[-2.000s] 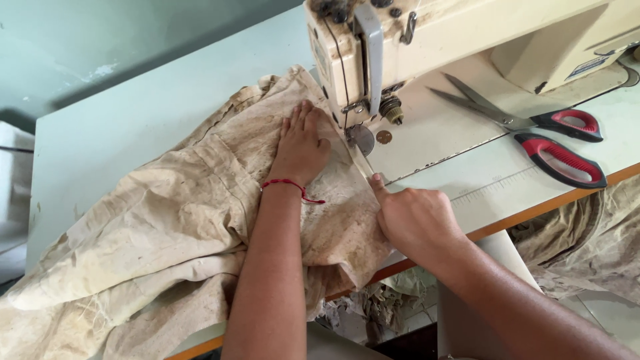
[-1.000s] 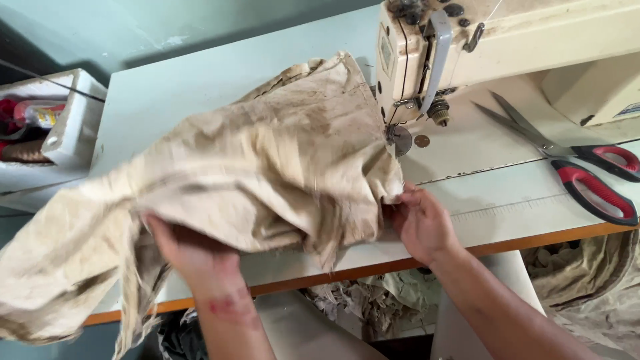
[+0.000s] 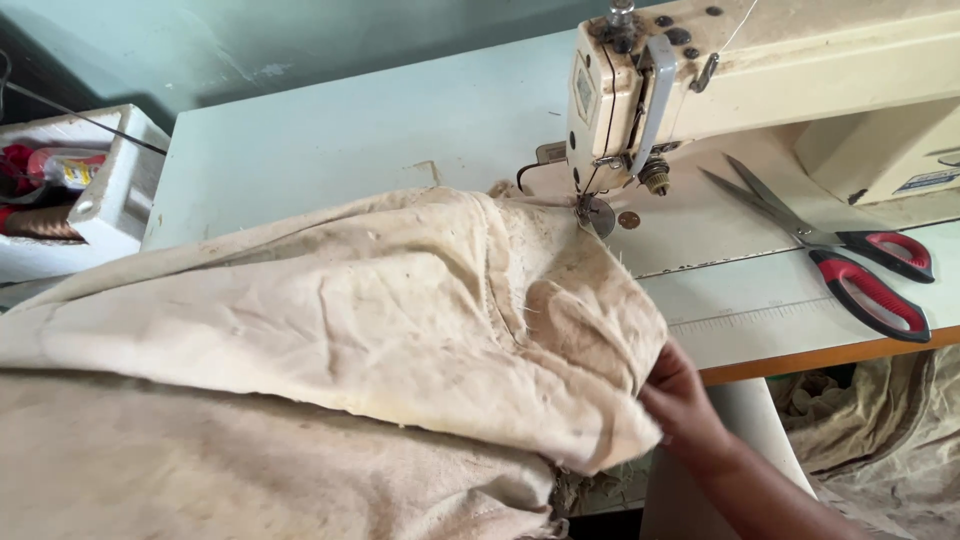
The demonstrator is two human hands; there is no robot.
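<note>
A large stained beige cloth (image 3: 360, 315) with frayed seams spreads over the sewing table and hangs down at the lower left. My right hand (image 3: 679, 401) grips its right edge near the table's front. The cloth's upper right corner lies at the needle and presser foot of a cream industrial sewing machine (image 3: 607, 112). My left hand is out of sight; the cloth may be covering it. Scissors with red and black handles (image 3: 806, 236) lie with their blades apart, right of the needle.
A white foam box (image 3: 127, 187) holding a thread cone and other items stands at the left. A round metal disc (image 3: 628, 220) lies beside the needle area. More stained cloth (image 3: 877, 412) hangs or lies below the table's orange front edge (image 3: 825, 356) at the right.
My left hand, seen under the cloth's left part one second ago, has gone from view. The cloth has been moved and spread toward me, over the lower left.
</note>
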